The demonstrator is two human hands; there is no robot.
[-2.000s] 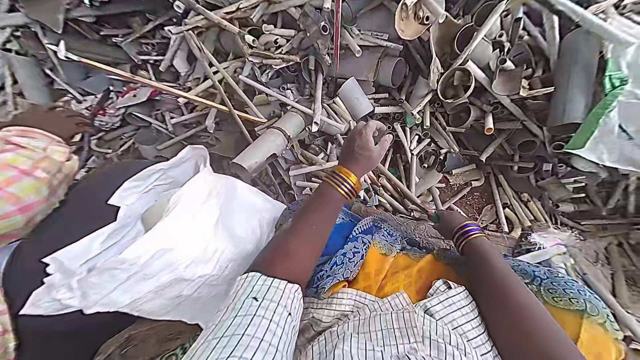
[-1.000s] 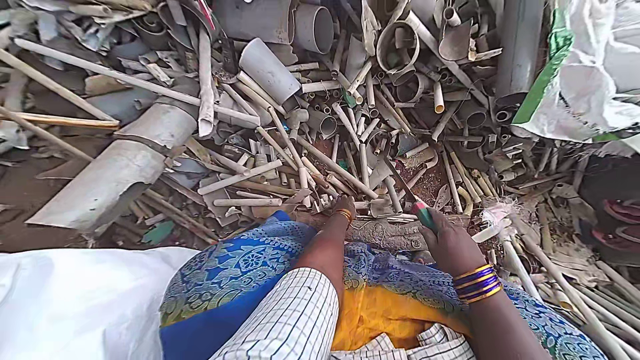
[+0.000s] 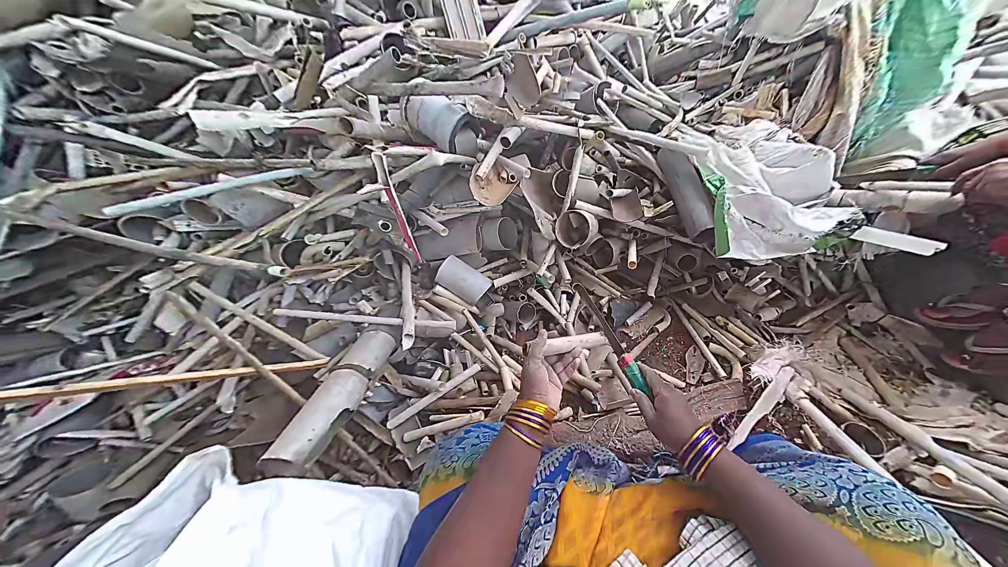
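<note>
My left hand [image 3: 545, 374] is palm up near the middle, its fingers around the near end of a short pale pipe piece [image 3: 576, 343]. To its right, my right hand [image 3: 668, 409] grips the green and red handle [image 3: 635, 375] of a long, thin, dark blade [image 3: 600, 321]. The blade points up and to the left, past the right end of the pipe piece; whether the two touch is unclear. A rough wooden log [image 3: 685, 405] lies just in front of my lap, below both hands.
Scrap plastic pipes are heaped all around, with a wide grey pipe [image 3: 335, 405] at left. White cloth [image 3: 291, 520] lies at lower left. A white and green sack [image 3: 776, 205] is at upper right, and another person's hand [image 3: 984, 177] shows at the right edge.
My left hand has come up from beside the log and now has the pale pipe piece at its fingers. The knife stays in my right hand. The view has swung widely.
</note>
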